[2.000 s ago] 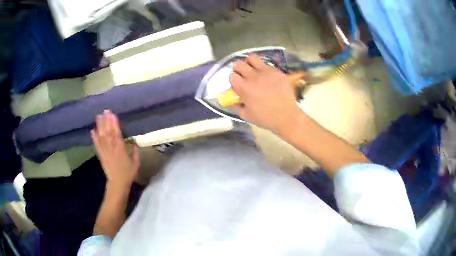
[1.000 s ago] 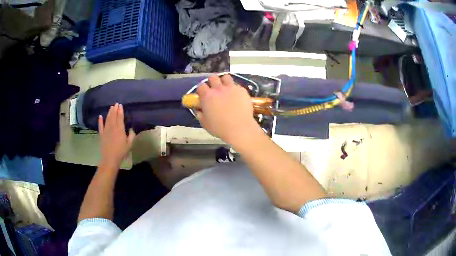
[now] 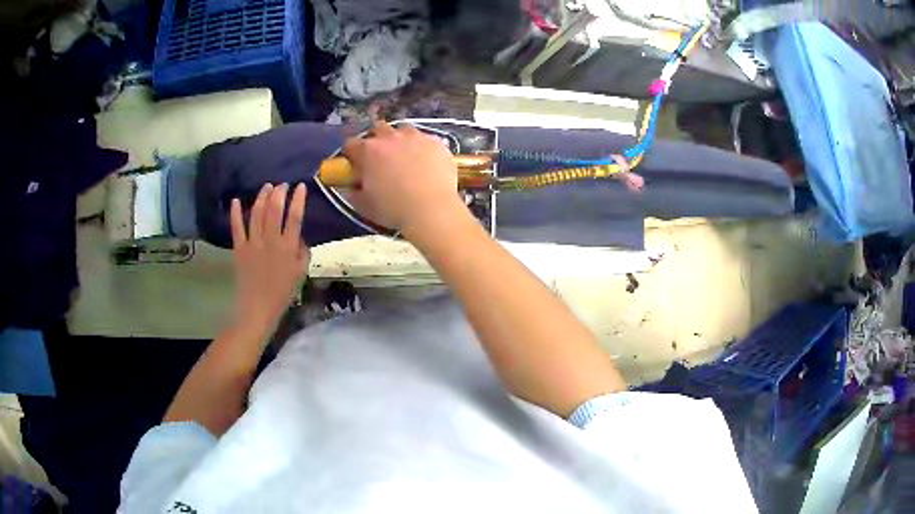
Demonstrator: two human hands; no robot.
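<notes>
A dark purple-grey trouser leg (image 3: 572, 216) lies along the long, narrow padded board. The steam iron (image 3: 472, 208) rests flat on the cloth left of the middle, its pointed end to the left. My right hand (image 3: 401, 176) is closed around its yellow-brown handle (image 3: 338, 172). My left hand (image 3: 269, 236) lies flat on the cloth just left of the iron's tip, fingers spread, holding nothing. The cloth under the iron and under my palm is hidden. Grey-blue board cover (image 3: 181, 196) shows at the left end.
Blue and yellow hoses (image 3: 577, 169) run right from the iron, then up. Cream stand panels (image 3: 702, 291) lie under the board. Blue crates stand at the upper left (image 3: 233, 50) and lower right (image 3: 793, 361). Light-blue sheeting (image 3: 843, 131) hangs at the right. Dark garments (image 3: 45, 201) are at the left.
The view has shifted between frames. My right hand and the iron have moved left along the trouser leg, close to my left hand. More of the board's left end shows.
</notes>
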